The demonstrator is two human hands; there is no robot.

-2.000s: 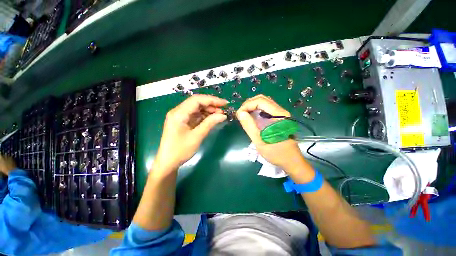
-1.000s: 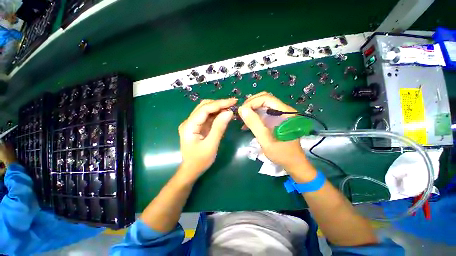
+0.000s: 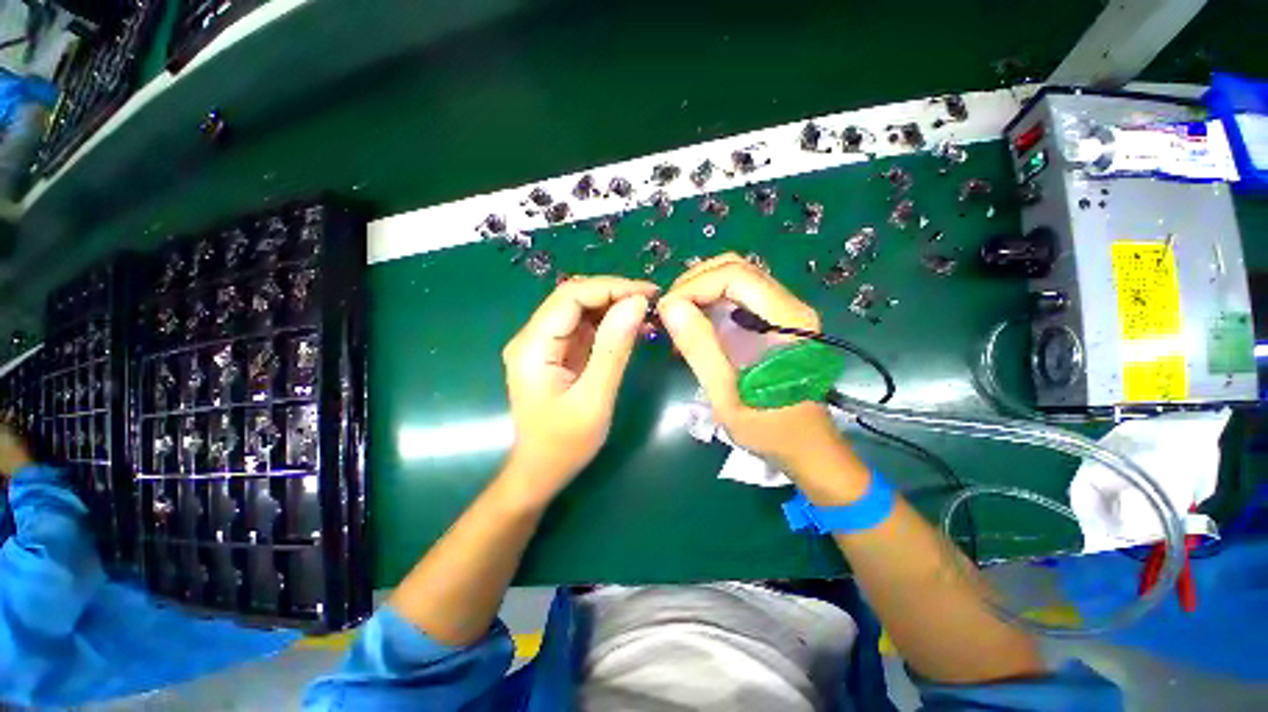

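Observation:
My left hand (image 3: 567, 369) pinches a small dark component (image 3: 651, 314) between thumb and fingertips. My right hand (image 3: 751, 355) holds the dispensing syringe, its fingertips close against the component. The syringe's green cap (image 3: 790, 376) lies over the palm side, with a clear air hose (image 3: 1001, 424) looping off to the right. A thin black cable (image 3: 834, 342) runs from a black piece at the barrel. The barrel is mostly hidden by my fingers, and the tip cannot be seen. A blue strap (image 3: 843, 512) is around my right wrist.
Many components lie on the white strip (image 3: 431, 237) and green mat (image 3: 556, 536). A black blister tray (image 3: 341, 417) stands left, a grey controller box (image 3: 1112, 237) right. Crumpled white paper (image 3: 758, 467) lies under my right hand. Red handles (image 3: 1171, 573) show lower right. A coworker's blue sleeve (image 3: 70, 556) is at left.
My left hand has come in from the left, its fingertips closing nearer my right hand. The green cap and hose swung up and right, then back down.

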